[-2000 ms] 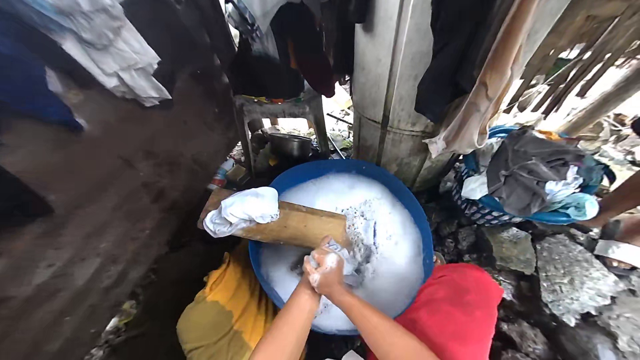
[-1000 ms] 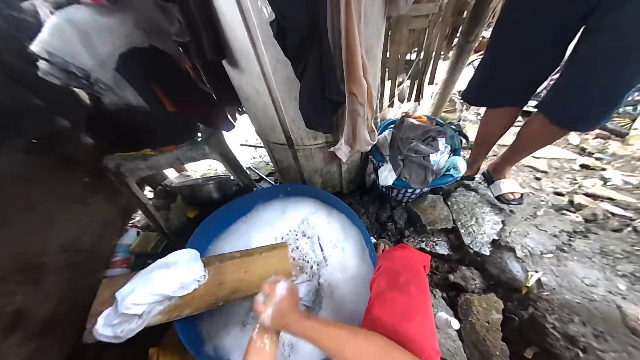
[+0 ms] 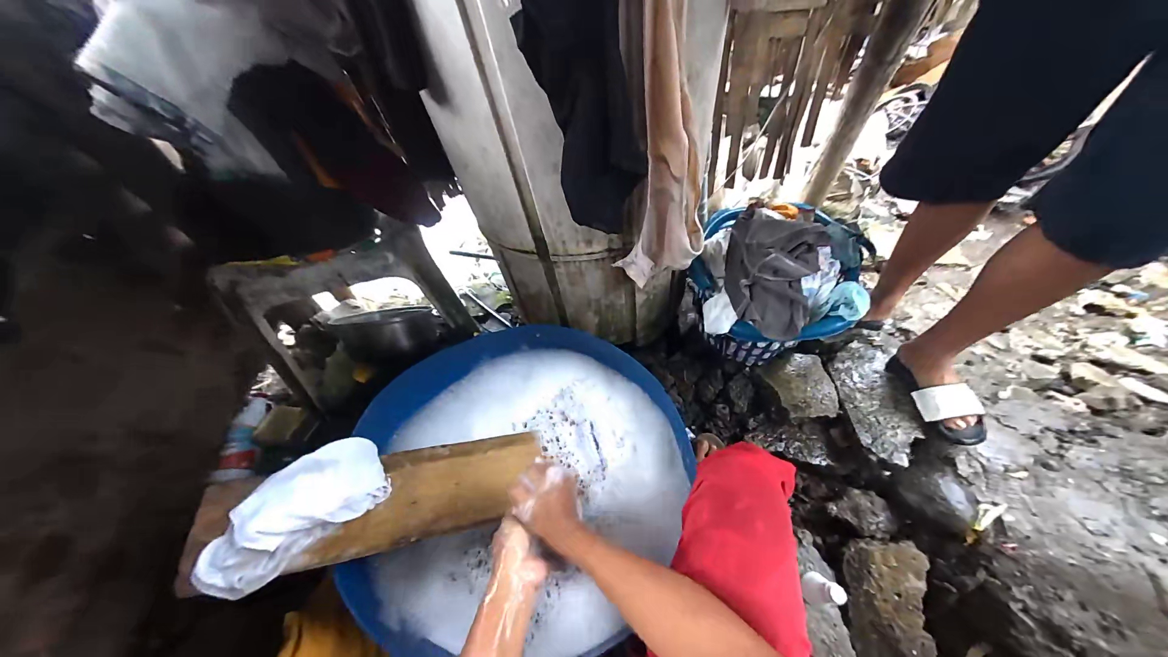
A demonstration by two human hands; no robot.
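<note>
A round blue basin (image 3: 671, 411) full of white suds (image 3: 620, 502) stands in front of me, with a wooden board (image 3: 438, 497) slanting across its left side. A wet white cloth (image 3: 310, 502) lies bunched on the board's far left end. My left hand (image 3: 520, 552) and my right hand (image 3: 547, 497) are pressed together over the suds at the board's right end, both wet and foamy. The right is above the left. Whether a cloth is between them is hidden by the fingers and blur.
A blue basket (image 3: 826, 328) of clothes stands back right, beside a person in dark shorts (image 3: 1086, 164) and sandals. Rough stones (image 3: 885, 593) lie on the right. A metal pot (image 3: 388, 328) sits behind the basin, left of a post. Clothes (image 3: 666, 182) hang overhead.
My view has swung right, bringing the standing person into sight. My hands have stayed close together at the board's end; two seconds ago they were clasped around whitish cloth.
</note>
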